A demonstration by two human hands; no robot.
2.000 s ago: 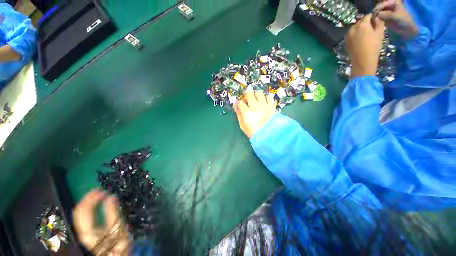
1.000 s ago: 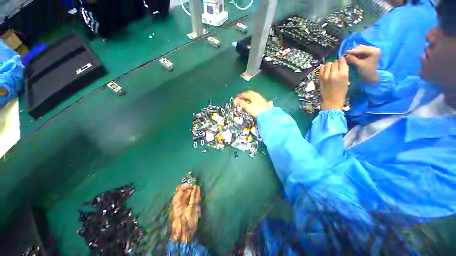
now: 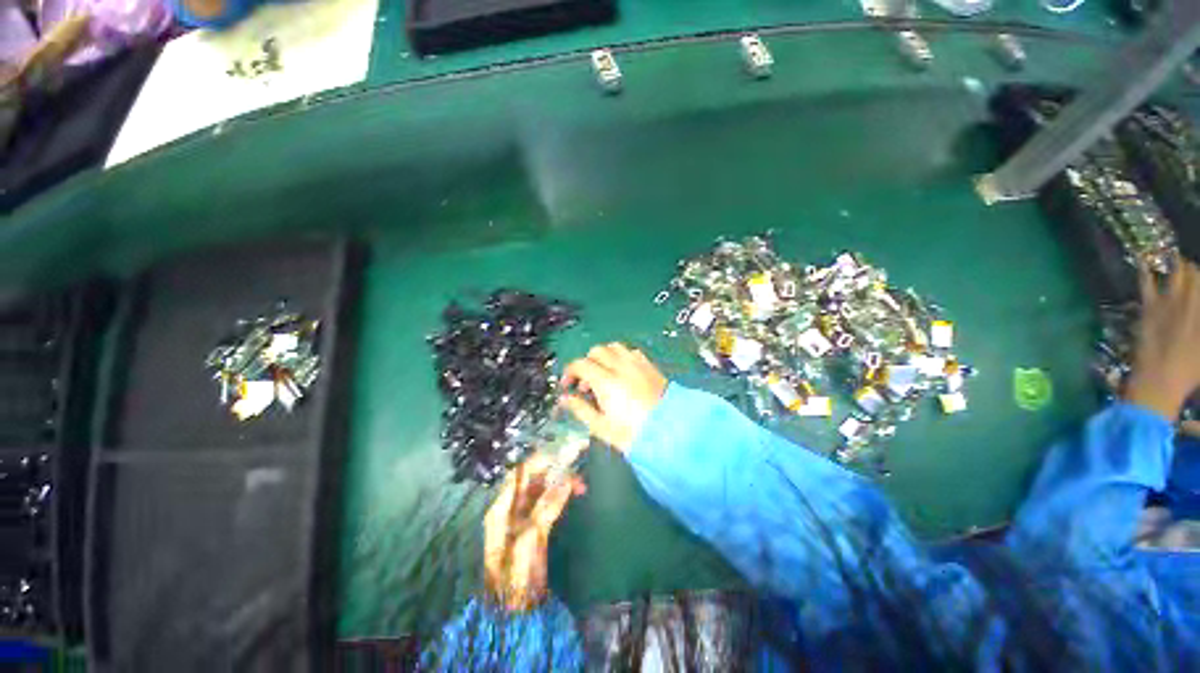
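My left hand (image 3: 529, 519) is palm up at the lower edge of the pile of small black parts (image 3: 494, 381) and holds a small, blurred circuit board (image 3: 566, 454) at its fingertips. My right hand (image 3: 616, 394) is just above and right of it, fingers bent at the right edge of the black pile. Whether it grips a part cannot be told. The large pile of circuit boards (image 3: 816, 335) with white and amber cells lies to the right. A small heap of sub-assemblies (image 3: 267, 366) lies in the black tray (image 3: 211, 526) at left.
A lime green piece (image 3: 1033, 388) lies right of the board pile. Another person's hand (image 3: 1169, 335) reaches over dark trays (image 3: 1105, 210) at far right, near a metal support (image 3: 1092, 112). Small grey-white units (image 3: 755, 55) stand along the far strip. A white sheet (image 3: 263, 72) lies at upper left.
The view has turned left, showing more of the left tray. My right hand has left the board pile and come to the black pile, close to my left hand, which still holds a board.
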